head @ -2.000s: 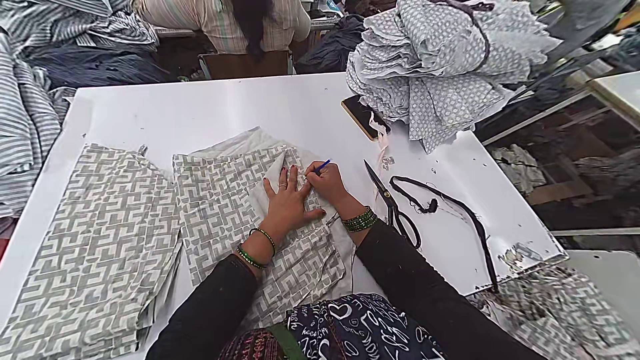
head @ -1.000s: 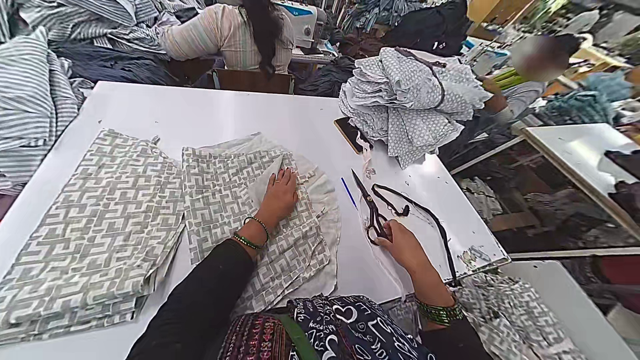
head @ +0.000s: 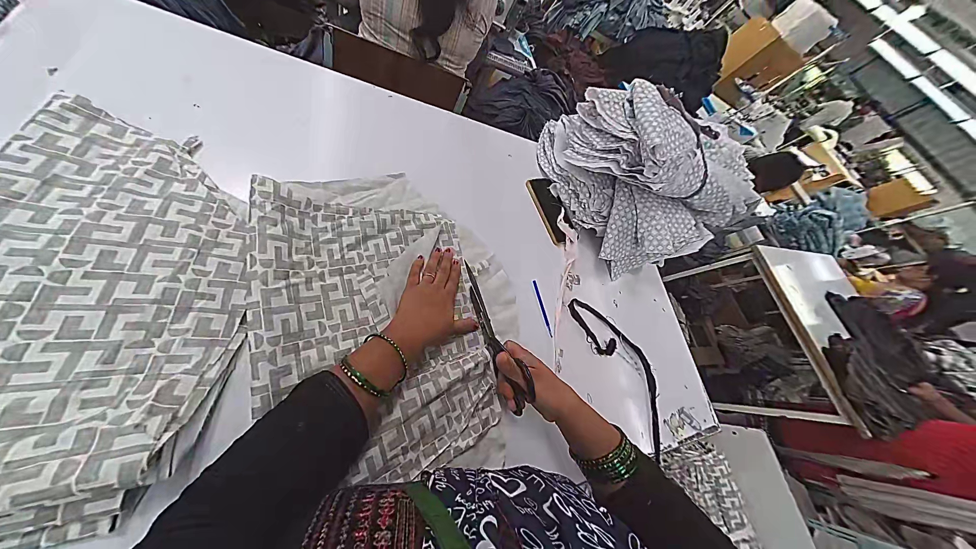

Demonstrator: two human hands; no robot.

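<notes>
My left hand [head: 433,301] lies flat on a stack of grey-and-white patterned fabric [head: 313,274], pressing a plain pale piece [head: 404,267] against it. In my right hand [head: 534,381] is a pair of dark fabric scissors [head: 492,339], its blades pointing away from me over the right edge of the patterned stack. A blue pen [head: 542,308] rests on the white table right of the scissors, beside a pale measuring tape [head: 565,297]. A black cord [head: 637,358] curves farther right. Another stack of the same patterned fabric [head: 114,305] lies at the left.
A tied bundle of grey dotted fabric [head: 648,168] sits at the table's far right corner, next to a phone [head: 546,210]. Beyond the far edge [head: 305,65] a person [head: 427,30] sits with their back to me. More fabric [head: 709,488] lies below the right edge.
Two seconds ago my right hand held the blue pen on the fabric; it then took hold of the scissors on the table and has brought them left to the fabric. The view has turned right.
</notes>
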